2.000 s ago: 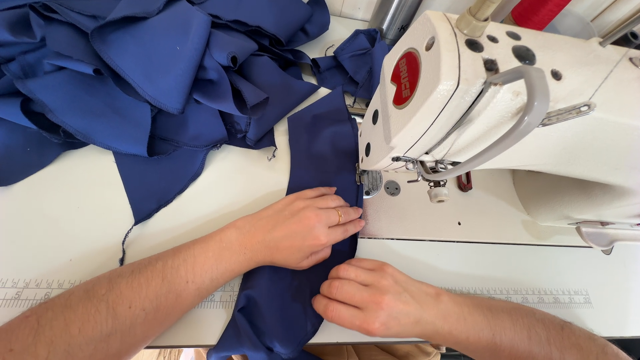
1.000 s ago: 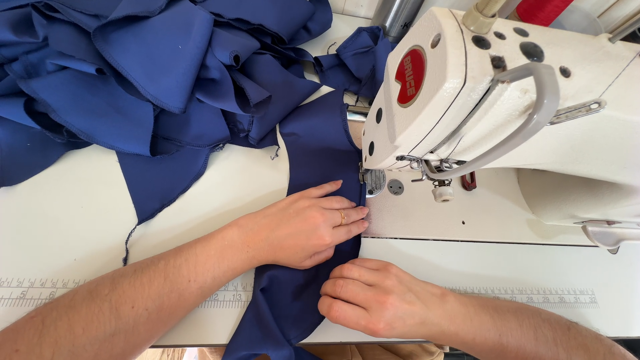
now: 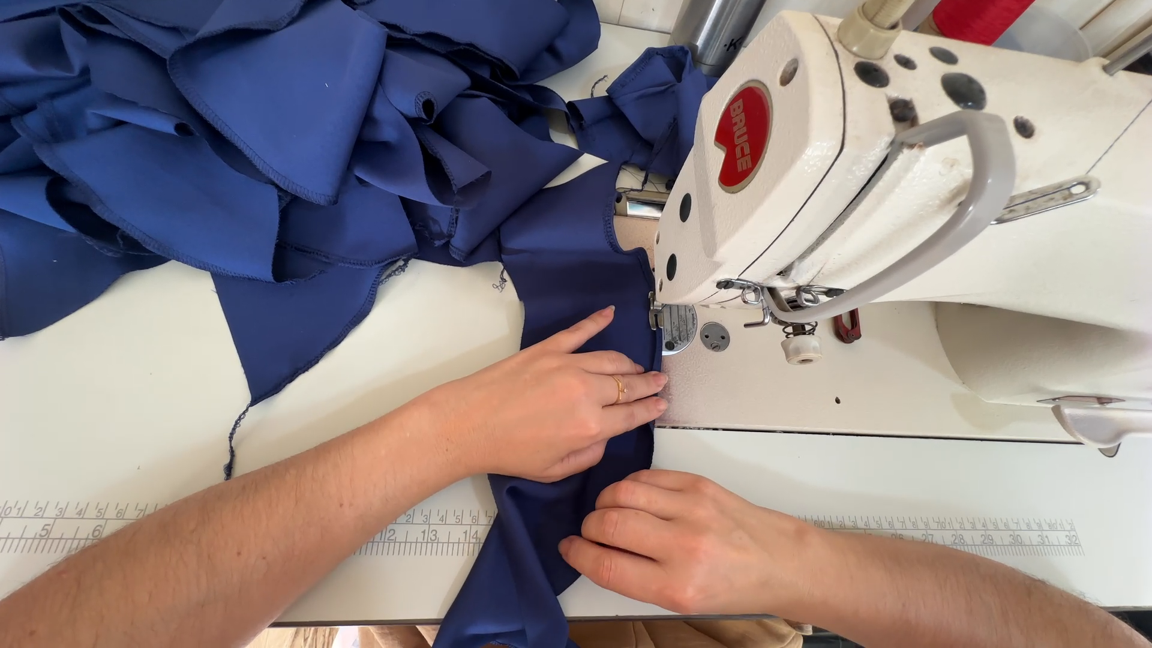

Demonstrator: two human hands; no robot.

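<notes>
A long navy blue fabric strip (image 3: 576, 270) runs from beside the presser foot (image 3: 657, 312) of a white sewing machine (image 3: 900, 180) down over the table's front edge. Flat on the strip lies my left hand (image 3: 567, 405), with a ring on one finger and its fingertips at the fabric's right edge, just below the foot. My right hand (image 3: 693, 540) is curled at the same edge nearer the front, its fingertips pinching the fabric. The needle is hidden behind the machine head. The strip's right edge carries overlock stitching near the top.
A large heap of navy fabric pieces (image 3: 270, 117) covers the back left, with loose threads hanging. A smaller bunched piece (image 3: 643, 108) and a metal cylinder (image 3: 715, 31) are behind the machine head. A red thread cone (image 3: 976, 18) stands at the back right. Printed rulers (image 3: 945, 533) line the front.
The strip has moved away from me past the presser foot, and more of it shows beyond the foot. Both hands keep nearly the same places on the table.
</notes>
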